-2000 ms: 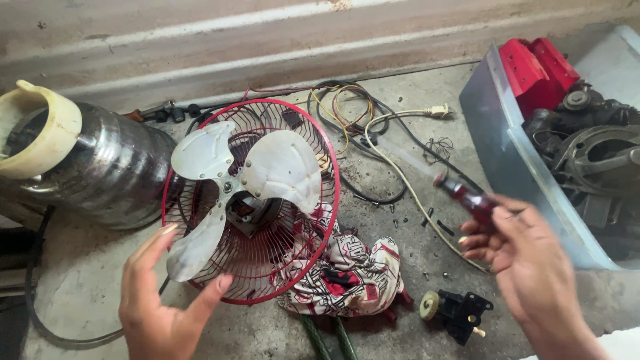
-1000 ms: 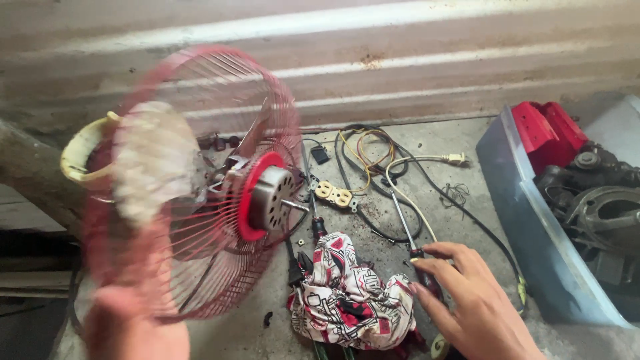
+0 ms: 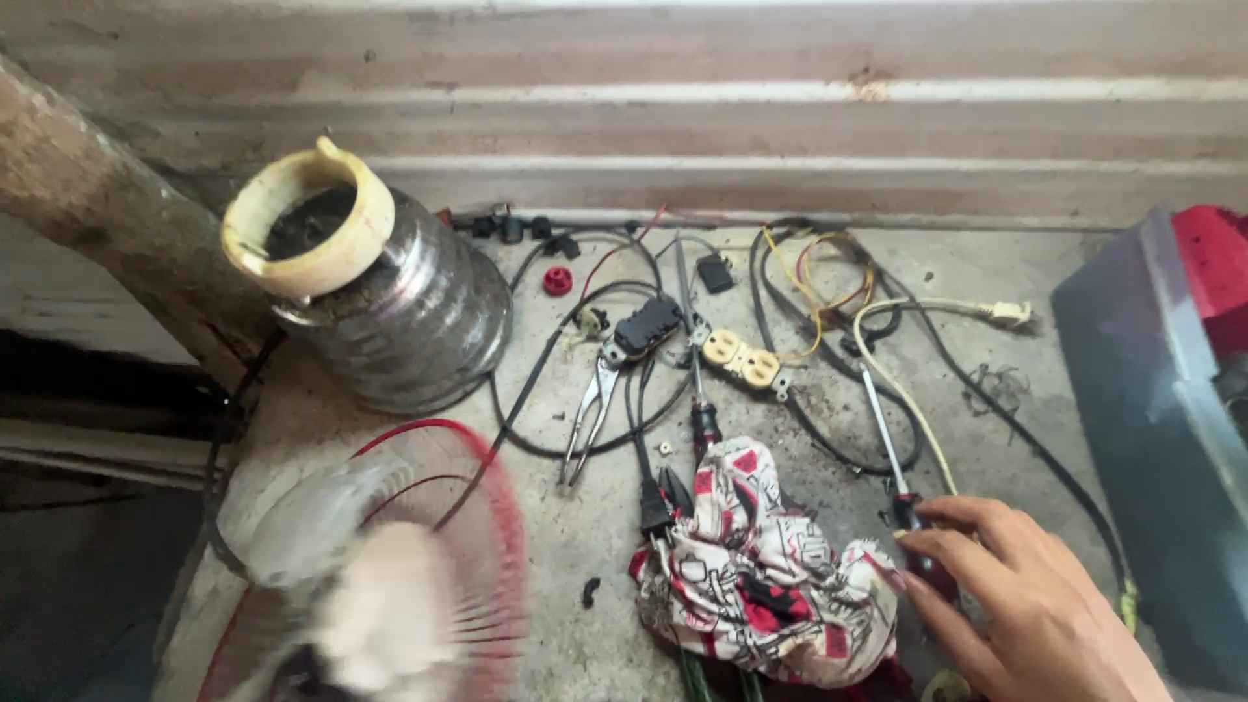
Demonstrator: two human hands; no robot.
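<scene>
My right hand [image 3: 1024,604] is at the lower right, its fingers and thumb around the dark red handle of a screwdriver [image 3: 885,429], whose shaft points away from me; whether the fingers grip it is unclear. A fan with a red wire guard [image 3: 502,526] and pale blades [image 3: 312,526] is at the lower left, blurred and cut off by the frame. My left hand is not visible. A printed white, red and black cloth [image 3: 780,604] lies left of my right hand. A second screwdriver [image 3: 704,419] lies beyond it, beside pliers [image 3: 591,414].
A cream electrical receptacle [image 3: 741,361], a dark one [image 3: 645,329], a cream plug [image 3: 1009,312] and looped wires lie on concrete. A clear jar with a cream collar [image 3: 375,234] stands left, a grey-blue bin [image 3: 1121,390] right, a corrugated metal wall [image 3: 624,127] behind.
The fan, upright in the middle view, is now low at the left. My left hand has gone out of view. The screwdriver my right hand held up earlier now lies on the concrete.
</scene>
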